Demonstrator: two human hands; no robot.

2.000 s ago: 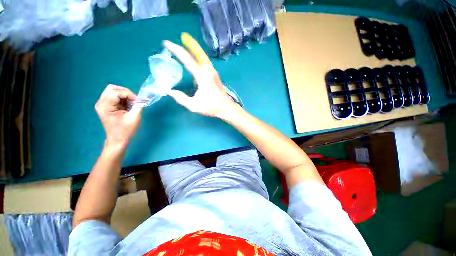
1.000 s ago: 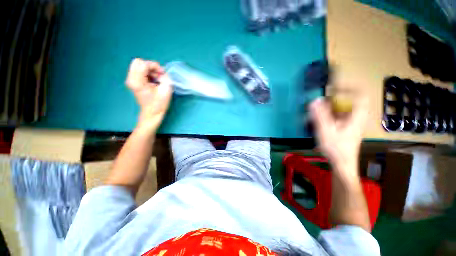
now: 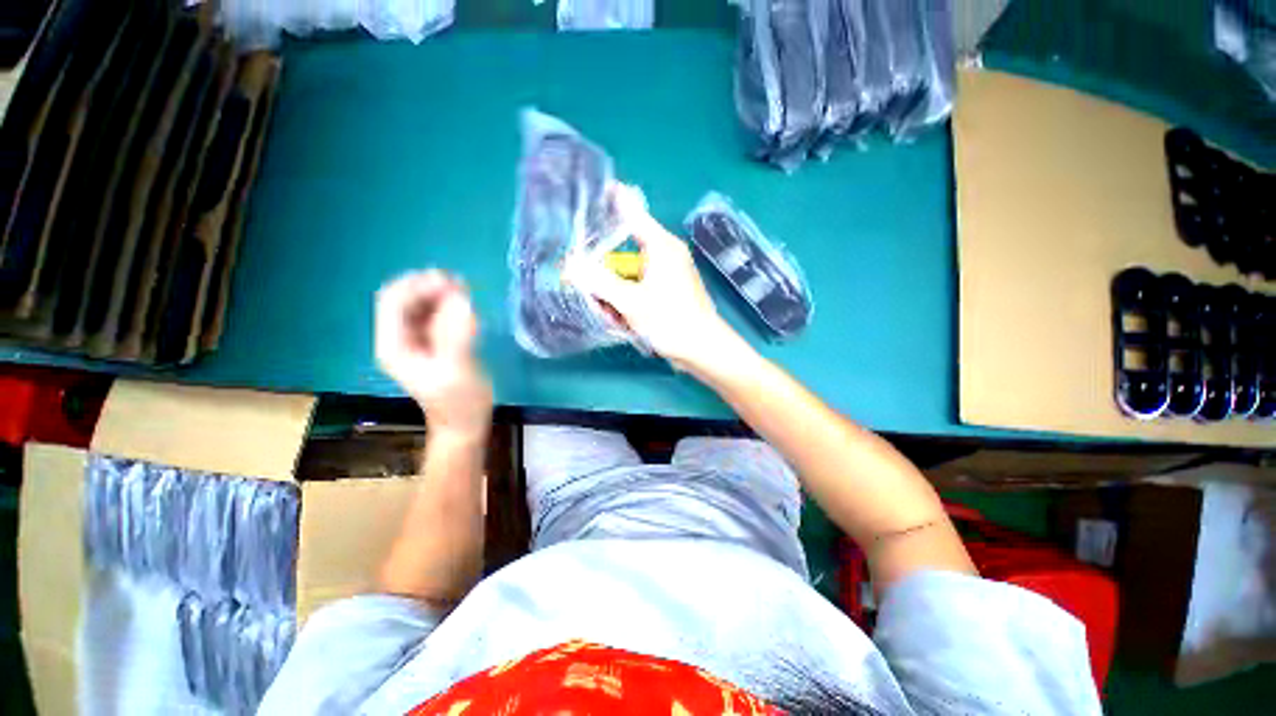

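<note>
My right hand [image 3: 641, 280], with a yellow band on a finger, holds a bagged part [image 3: 557, 238] over the green mat. The clear bag is loose and shiny, with a dark part inside. My left hand [image 3: 431, 336] is blurred, with curled fingers, to the left of that bag and apart from it; whether it holds anything cannot be told. Another bagged part [image 3: 753, 266] lies slanted on the mat to the right of my right hand. A row of bagged parts [image 3: 840, 70] lies at the back of the mat.
Unbagged black parts [image 3: 1189, 343] stand in rows on the cardboard sheet [image 3: 1029, 252] at right. Stacked brown dividers [image 3: 126, 182] stand at far left. An open carton [image 3: 203, 406] with bagged parts is at lower left. A red stool [image 3: 1050, 581] is below the bench.
My right hand has moved left from the cardboard sheet's edge and now holds a bagged part. The empty bag that was in my left hand now appears around the part. The view has shifted.
</note>
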